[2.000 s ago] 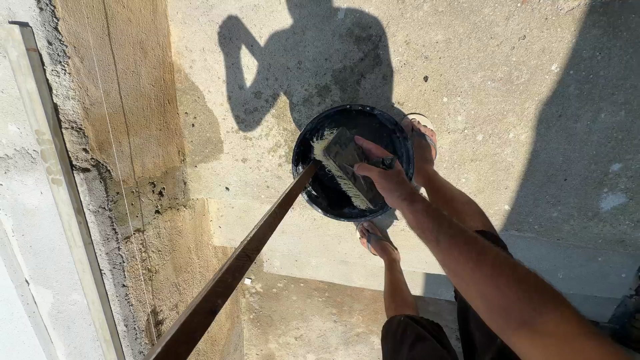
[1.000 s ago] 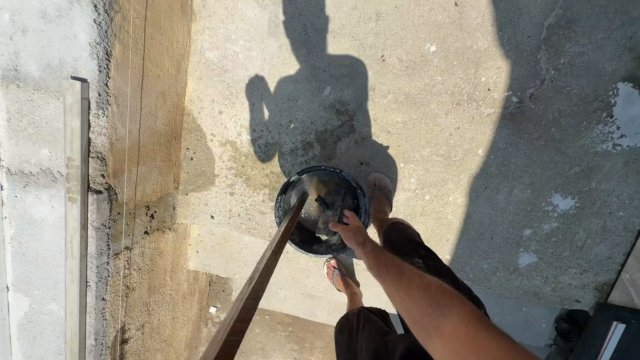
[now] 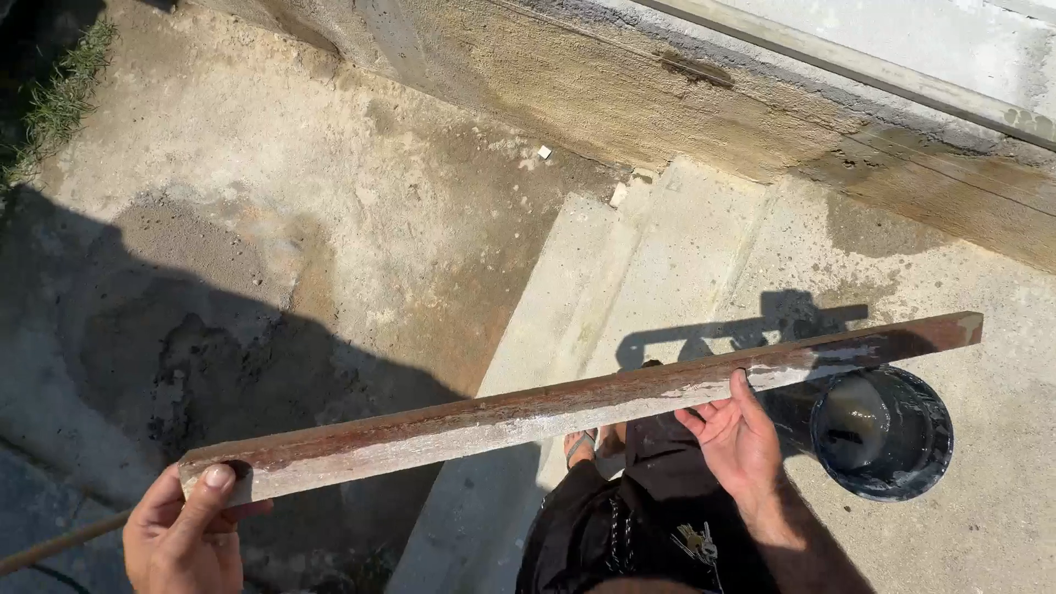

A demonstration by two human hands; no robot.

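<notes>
A long wooden batten [image 3: 511,417], reddish brown with a pale whitish coating along its lower face, lies across the view in both hands, its right end higher. My left hand [image 3: 194,524] grips its left end, thumb on the near face. Right of the middle, my right hand [image 3: 738,429] holds it with the thumb on the face and fingers beneath. The batten's right end is dark and looks wet. Below that end a black bucket [image 3: 883,433] of cloudy water stands on the concrete; a dark thing shows in the water, too unclear to name. The brush is not distinguishable.
Low concrete steps [image 3: 610,272] run beside my feet. A rough wall [image 3: 594,91] with a taut string and a long straight bar [image 3: 858,66] borders the top. Wet, shaded ground lies left, with grass [image 3: 70,99] and a wooden handle [image 3: 66,540] at the lower left.
My right hand has come out of the bucket and now holds the batten. The batten, earlier slanting into the bucket, is now raised above it. The view has swung strongly.
</notes>
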